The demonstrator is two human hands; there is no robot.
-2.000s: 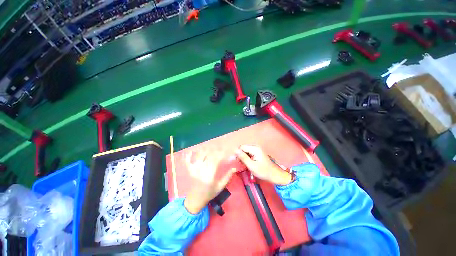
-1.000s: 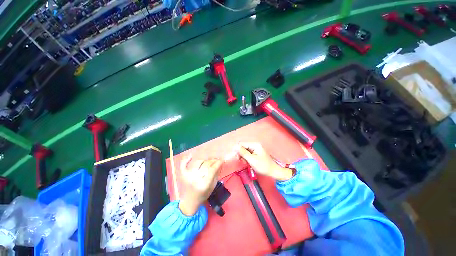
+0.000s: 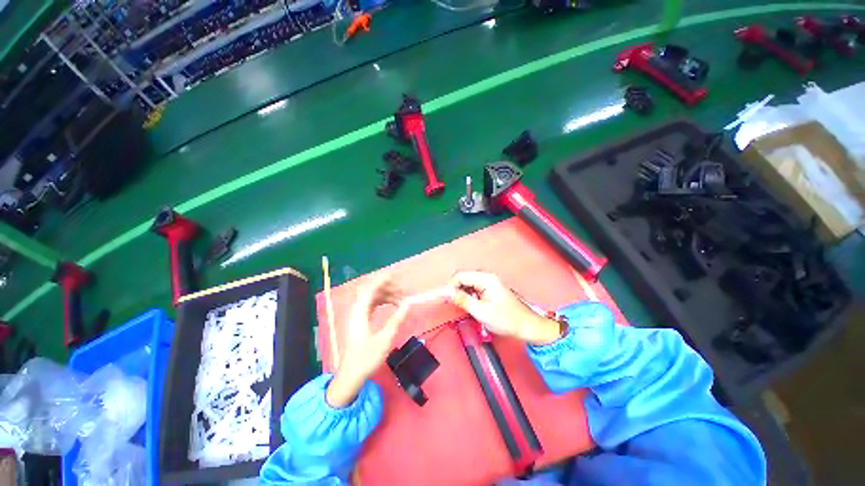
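Note:
A red-and-black tool body [image 3: 501,399] lies on the salmon-red mat [image 3: 446,441], its upper end just below my right hand. A black block [image 3: 414,368] lies to its left, with a thin red wire running towards the body. My right hand [image 3: 488,302] is closed with its fingertips pinching one end of a small white piece [image 3: 432,295]. My left hand [image 3: 368,332] is blurred, with fingers apart, near the white piece's other end; whether it touches the piece is unclear.
A foam tray of white parts [image 3: 302,361] and a blue bin [image 3: 159,356] stand left. A dark foam tray of black parts [image 3: 607,223] and a cardboard box [image 3: 835,214] stand right. Another tool body [image 3: 555,233] lies at the mat's upper right corner. More bodies lie on the green surface [image 3: 285,180].
My left hand has opened and moved slightly left and up, and the white piece shows between the hands. Tool bodies on the green surface have shifted left.

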